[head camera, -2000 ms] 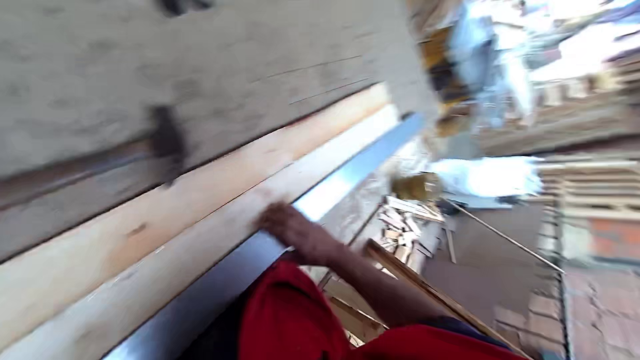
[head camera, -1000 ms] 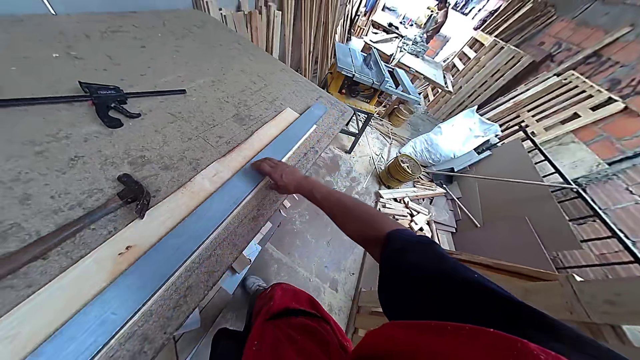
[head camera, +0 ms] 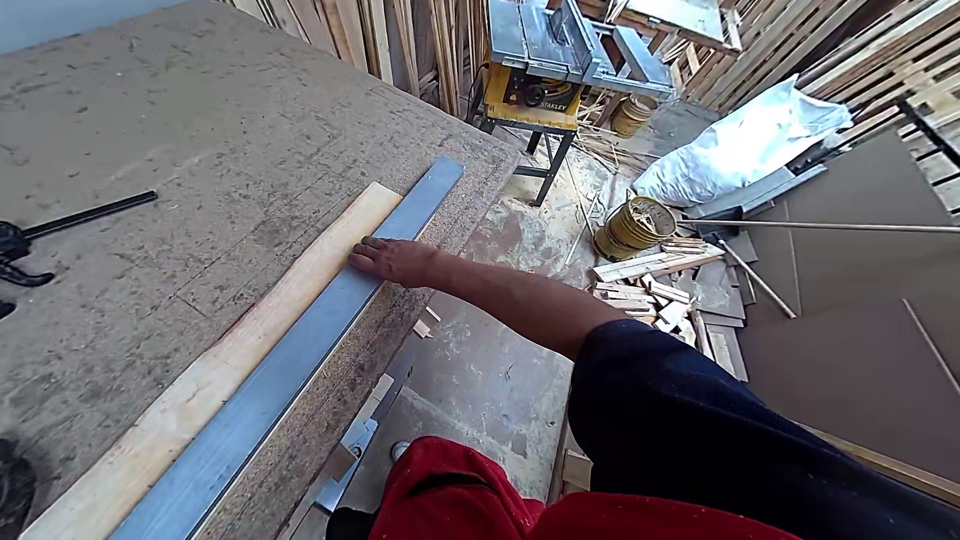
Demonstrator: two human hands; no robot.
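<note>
My right hand [head camera: 394, 261] is palm down across a long flat metal straightedge [head camera: 296, 341], its fingertips reaching the pale wooden board [head camera: 232, 341]. The straightedge lies lengthwise over the board's right side, and its far end extends past the board's far end. Both rest along the right edge of the workbench [head camera: 150, 135]. My left hand is out of view. A black bar clamp [head camera: 90, 214] lies at the left on the bench, partly cut off by the frame. At the lower left corner, part of a dark hammer head [head camera: 13, 484] shows.
Beyond the bench stands a yellow table saw [head camera: 536, 82]. To the right are a yellow bucket [head camera: 634, 229], a heap of wood offcuts [head camera: 664, 292], a white sack [head camera: 742, 146] and a long thin pole [head camera: 825, 224]. Wooden strips [head camera: 375, 37] stand behind the bench.
My right hand stays on the straightedge throughout. The view has shifted, so the hammer, earlier well inside the frame, now shows only partly at the lower left.
</note>
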